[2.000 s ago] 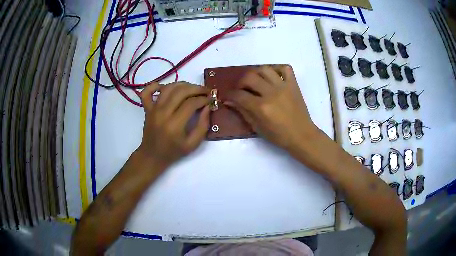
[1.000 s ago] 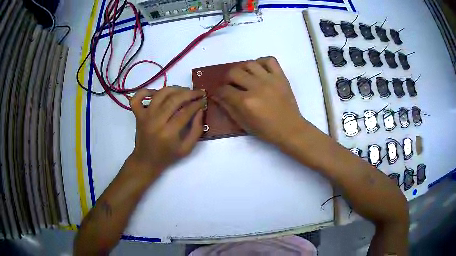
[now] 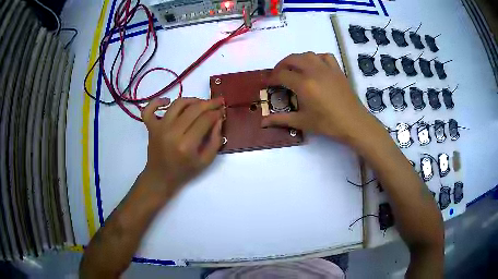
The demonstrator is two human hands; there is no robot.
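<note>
The reddish-brown test fixture (image 3: 240, 131) lies on the white bench top with screws at its corners. A dark round speaker unit (image 3: 281, 100) sits on its right half beside a cream strip (image 3: 265, 102). Dark lead wires run left from the unit to the fixture's left edge. My left hand (image 3: 183, 131) has its fingertips pressed together at that edge, over the contact terminals; the wire ends are hidden there. My right hand (image 3: 316, 92) is around the unit, thumb below and fingers above and right of it.
A white foam tray (image 3: 355, 109) with rows of units is at the right, partly under my right forearm. Red and black test leads (image 3: 180, 82) loop at upper left to the grey tester (image 3: 196, 14). Stacked trays (image 3: 35, 147) stand far left.
My right hand has moved right from the left-edge contacts to the unit, uncovering it and its wires. My left hand stays at the edge. A red light on the tester glows brighter.
</note>
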